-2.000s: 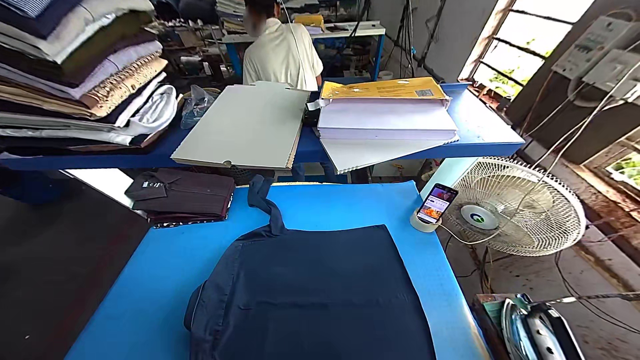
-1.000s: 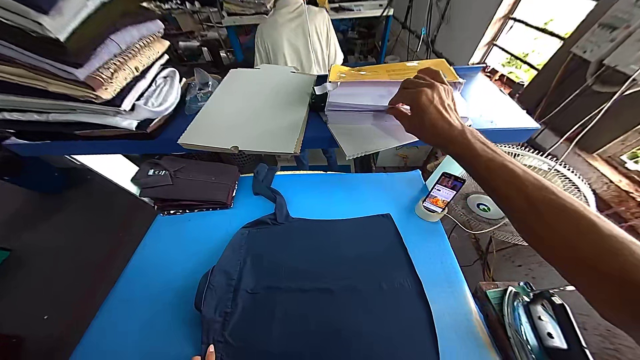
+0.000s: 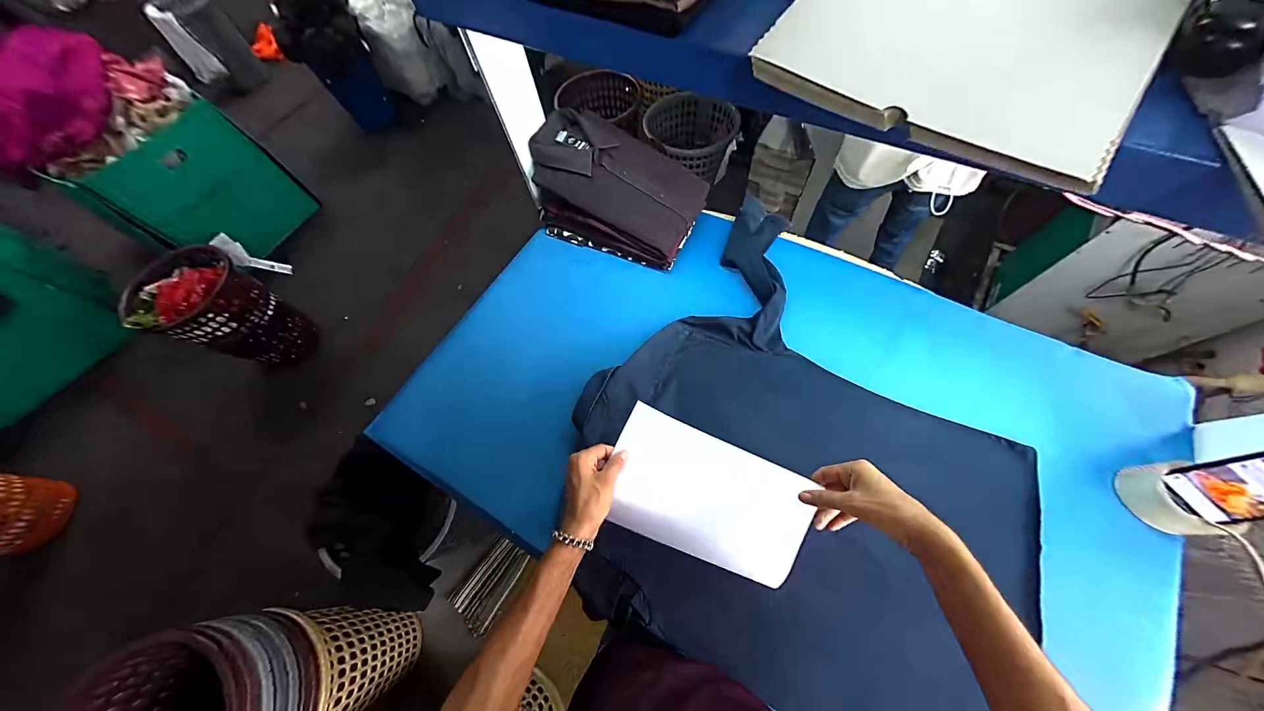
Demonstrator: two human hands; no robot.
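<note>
A white rectangular sheet (image 3: 711,499) is held over a dark navy shirt, which lies partly folded on a blue-topped table. My left hand (image 3: 591,489) pinches its left edge, and a bracelet circles that wrist. My right hand (image 3: 859,502) grips the upper right corner between thumb and fingers. The navy shirt (image 3: 908,464) spreads flat below, one sleeve or band of it reaching toward the table's far edge. Folded dark shirts (image 3: 627,183) are stacked at the far left corner of the blue table (image 3: 494,346).
A blue shelf (image 3: 691,54) with a large pale board (image 3: 978,69) crosses the far side. A phone (image 3: 1224,491) on a round stand is at the right. Baskets (image 3: 222,306) and green containers (image 3: 212,178) stand on the floor at left. Beyond the table, a person's jeans (image 3: 869,212) show.
My right hand has come back from the paper stack on the shelf and is now over the navy shirt. Both hands now hold a white sheet. The view has swung left and down.
</note>
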